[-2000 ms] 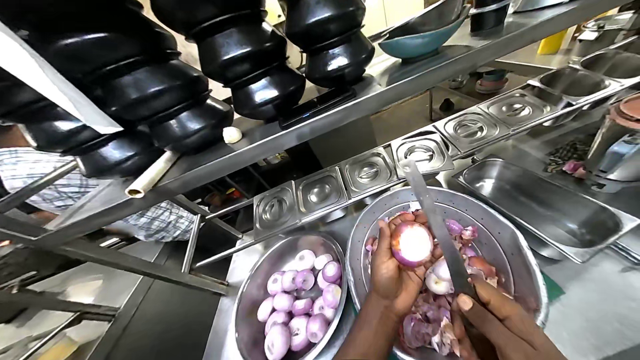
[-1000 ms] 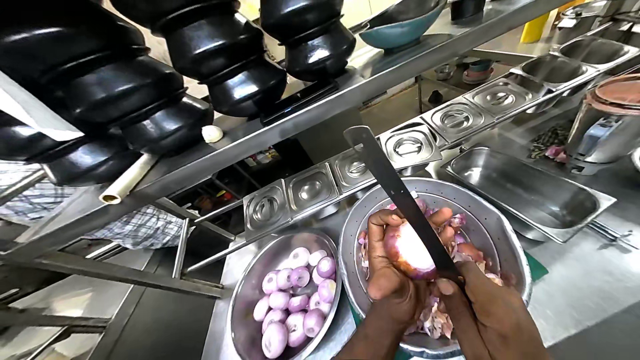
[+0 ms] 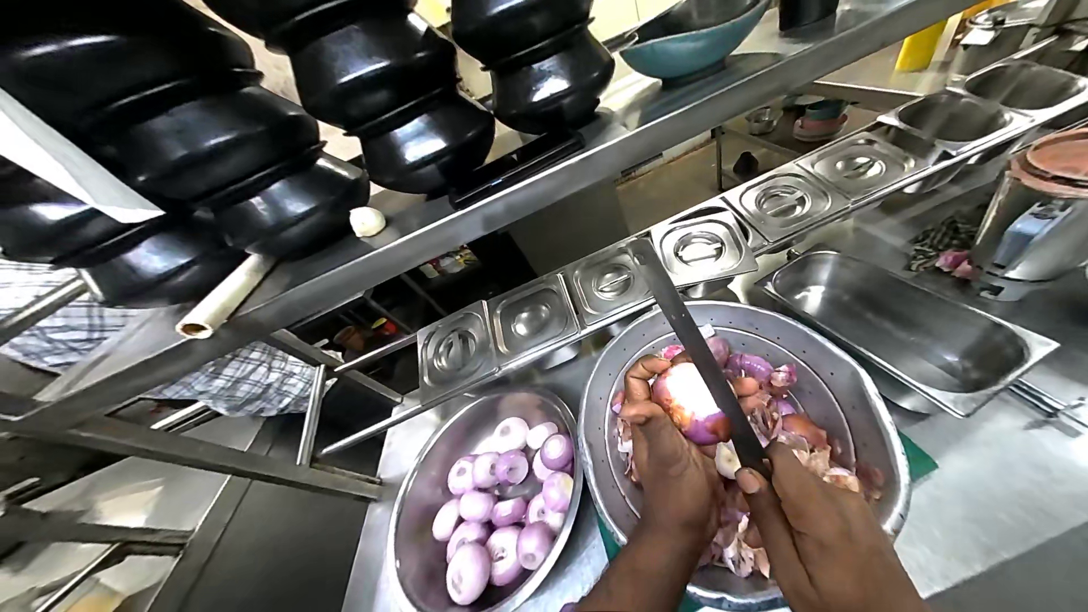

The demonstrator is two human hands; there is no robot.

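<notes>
My left hand (image 3: pixel 671 467) holds a partly peeled onion (image 3: pixel 687 399) above a perforated metal colander (image 3: pixel 880 425). In my right hand (image 3: pixel 816 527) is a long knife (image 3: pixel 693 340), its blade pointing up and away across the onion's right side. Inside the colander lie onion skins (image 3: pixel 739 544) and unpeeled onions. Left of it, a steel bowl (image 3: pixel 406 518) holds several peeled onions (image 3: pixel 503 548). My fingers hide part of the onion and the knife's handle.
Lidded steel pans (image 3: pixel 612 285) line the counter behind the colander. An empty steel pan (image 3: pixel 918 323) sits to the right, near a steel container (image 3: pixel 1041 221). Stacked black bowls (image 3: pixel 408 110) and a teal bowl (image 3: pixel 697 42) stand on the metal shelf (image 3: pixel 527 208). Checked cloth shows at left.
The knife was upright beside the onion two seconds ago; its blade now slants across the onion. The left hand has turned the onion and its fingers curl around it.
</notes>
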